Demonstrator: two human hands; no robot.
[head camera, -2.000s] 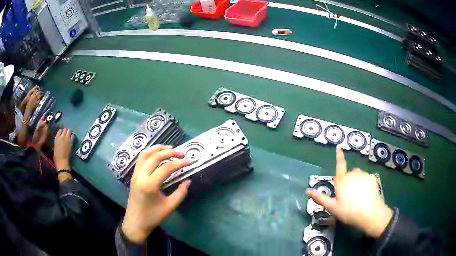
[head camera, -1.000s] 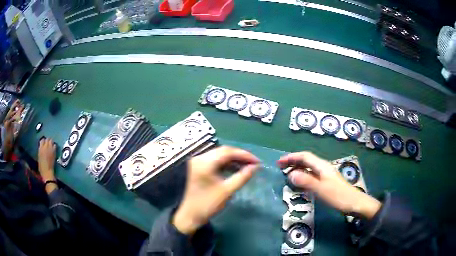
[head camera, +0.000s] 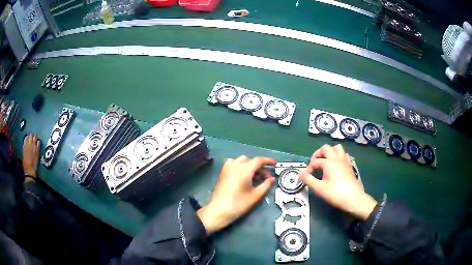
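Note:
A silver three-seat plate (head camera: 283, 223) lies lengthwise in front of me. Its top and bottom seats hold round black-ringed units with pale centres (head camera: 293, 241); its middle seat is an open hole. My left hand (head camera: 235, 189) is at the plate's upper left, thumb and fingers curled close together. My right hand (head camera: 339, 178) is over the upper right edge, fingertips at the top round unit (head camera: 291, 180). Whether either hand pinches anything small is hidden. Another plate (head camera: 356, 168) is partly covered by my right hand and sleeve.
Two leaning plate stacks (head camera: 147, 149) (head camera: 94, 142) stand left of my hands. Filled plates (head camera: 252, 102) (head camera: 348, 128) (head camera: 412, 150) lie beyond. Silver rails (head camera: 207, 57) cross the green surface. A fan (head camera: 456, 49) is far right, plates (head camera: 401, 31) and red trays (head camera: 199, 4) at the far side. A coworker's hand (head camera: 31, 155) is left.
The view has shifted right. My left hand has moved from the plate stack to the near plate. My right hand has drawn in from pointing to its top seat, fingers now curled.

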